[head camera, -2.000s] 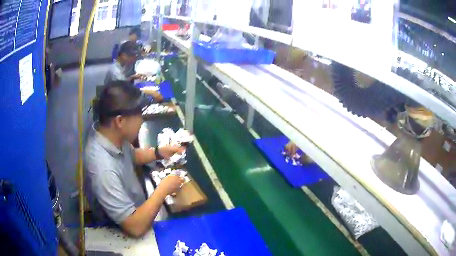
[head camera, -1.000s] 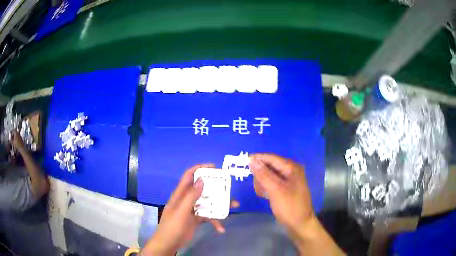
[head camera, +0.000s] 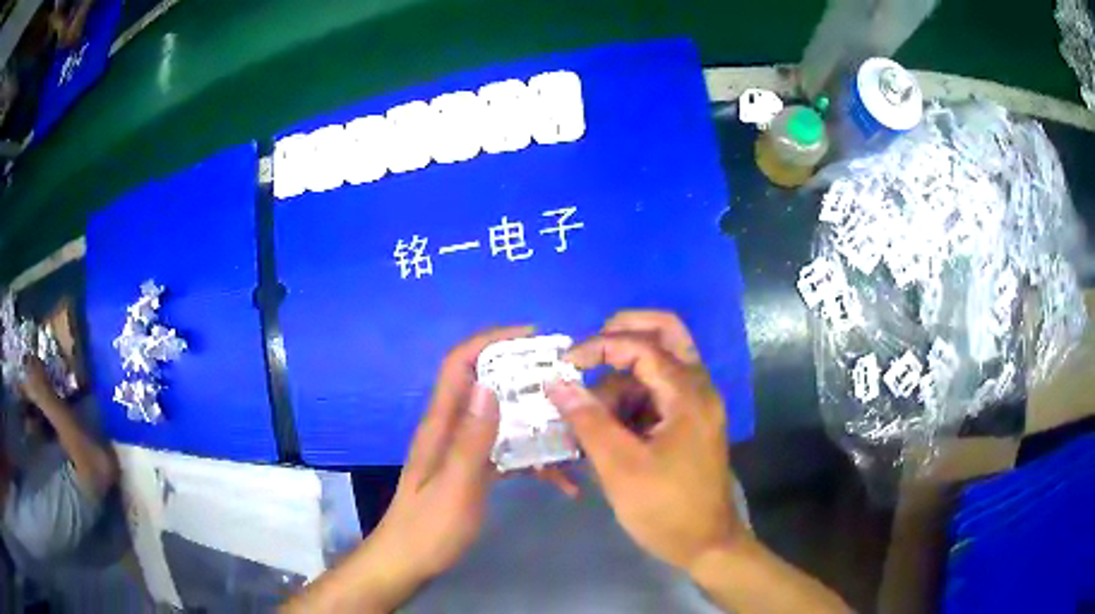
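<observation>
A white housing (head camera: 528, 420) is held open side up over the front edge of the right blue mat (head camera: 648, 240). My left hand (head camera: 444, 444) grips its left side and underside. My right hand (head camera: 660, 438) has its thumb and fingers on the housing's right side and top. A white insert shows at the housing's upper part, under my right fingertips; whether it is fully seated I cannot tell. White housings (head camera: 432, 130) stand in a row along the mat's far edge. Irregular white parts (head camera: 147, 348) lie loose on the left blue mat (head camera: 180, 240).
At the right, a clear bag (head camera: 925, 264) holds small white inserts. Beyond it are a green-capped bottle (head camera: 793, 144), a white and blue round tub (head camera: 886, 94) and a small white item (head camera: 759, 108). The green conveyor (head camera: 396, 48) runs behind. A neighbouring worker's arm (head camera: 72, 432) is at far left.
The white insert, held apart beside the housing a second ago, is now at the housing. My right hand has moved left onto it. The view has turned, after first looking along the line.
</observation>
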